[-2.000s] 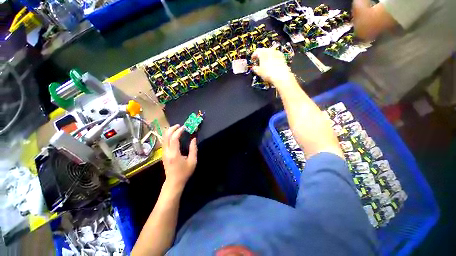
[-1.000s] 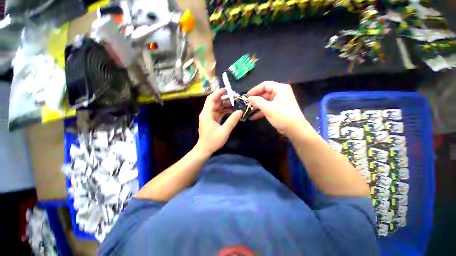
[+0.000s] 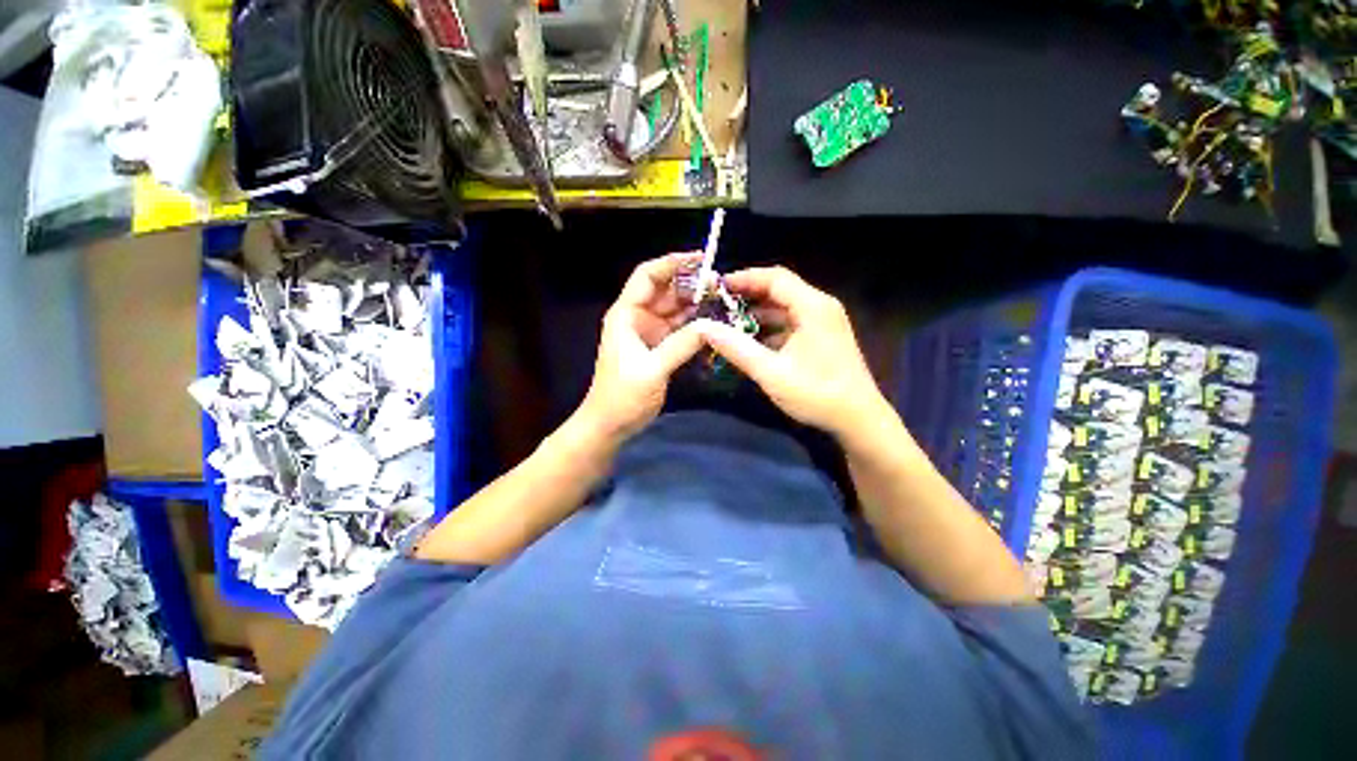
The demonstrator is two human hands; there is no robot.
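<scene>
My left hand and my right hand meet above my lap, just off the bench edge. Between their fingers they hold a small circuit board, dark with some green, partly hidden by the fingers. A narrow white insulating piece, seen edge-on, stands up from it. Another circuit board, green side up with short wires at its right end, lies on the dark mat in front of my right hand.
A blue tray of folded white pieces is at left, a blue basket of covered boards at right. The soldering machine, fan and plastic bag line the bench at upper left. Loose wired boards lie upper right.
My right hand has come back from the far boards to meet my left hand, which has left the green board on the mat. Both hands now hold another board. The view has shifted down.
</scene>
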